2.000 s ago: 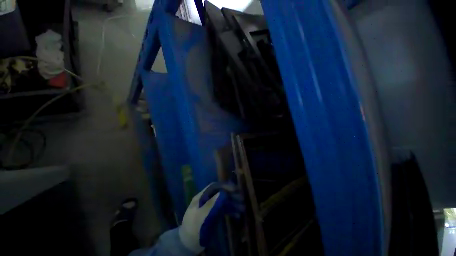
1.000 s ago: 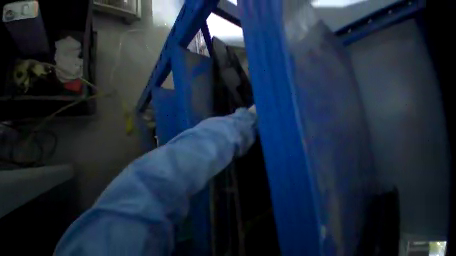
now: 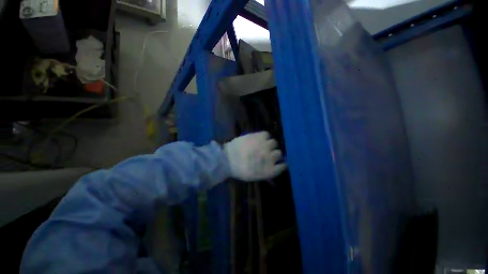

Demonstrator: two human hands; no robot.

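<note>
My left hand [image 3: 256, 156], in a white glove with a light blue sleeve, reaches in from the lower left to the blue rack [image 3: 307, 134]. Its fingers are curled beside the rack's wide blue beam. The dark and the blur hide whether they hold anything. A flat grey plate [image 3: 249, 84] shows its pale edge inside the rack, above the hand. Thin brownish rails [image 3: 260, 230] stand in the dark opening below the hand. My right hand is not in view.
Grey shelf panels [image 3: 374, 123] fill the right side. At the upper left, a dark cart [image 3: 113, 69] holds a white cloth [image 3: 90, 59], a box and something red. A yellowish cable [image 3: 80, 113] and dark cables lie on the grey floor.
My left hand, hidden behind the beam a second ago, has come back out and down into view. The pale-edged grey plate now shows above it. The view has shifted slightly.
</note>
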